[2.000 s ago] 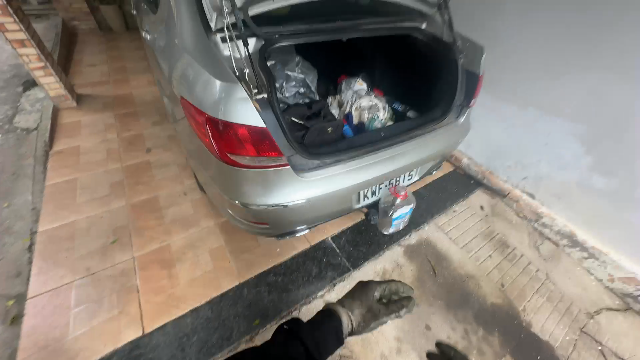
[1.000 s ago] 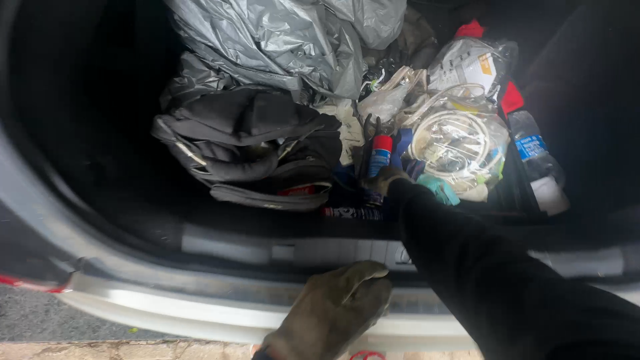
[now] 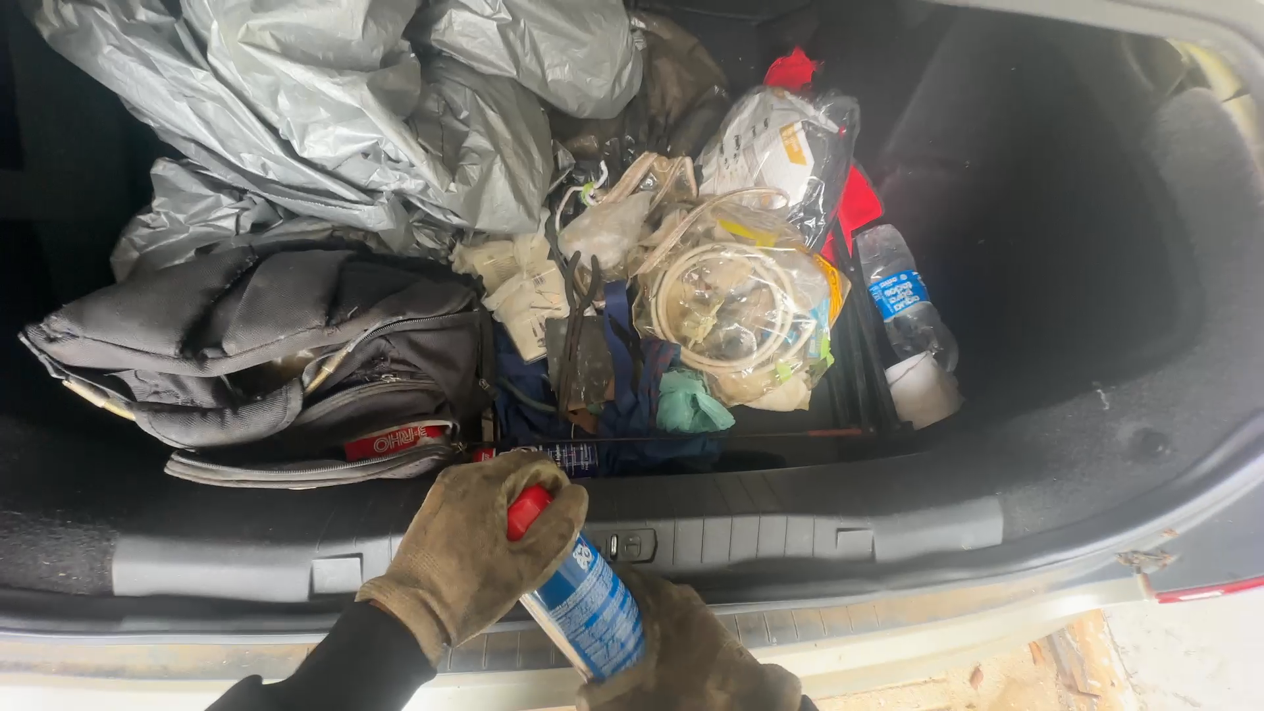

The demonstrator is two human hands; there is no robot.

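Observation:
A blue and white spray can (image 3: 588, 607) with a red top is tilted over the sill of a car trunk (image 3: 770, 538). My left hand (image 3: 484, 548), in a worn brown work glove, wraps around the can's upper end, fingers about the red top. The lower end is held by my right hand (image 3: 686, 647), gloved alike, at the bottom of the view. Just beyond my left hand lies another can (image 3: 568, 457), partly hidden, on the trunk floor. A black backpack (image 3: 296, 346) lies to the left of it, its pockets partly unzipped.
Grey plastic sheeting (image 3: 346, 118) is heaped at the back left. Coiled white tubing in a clear bag (image 3: 726, 306), a green cloth (image 3: 691, 403) and dark straps lie mid-trunk. A plastic water bottle (image 3: 897, 286) lies to the right. The trunk latch (image 3: 630, 545) sits in the sill.
My right hand has come back from among the items in the trunk to the sill. The spray can is now between both hands. The view first moved up close to the trunk.

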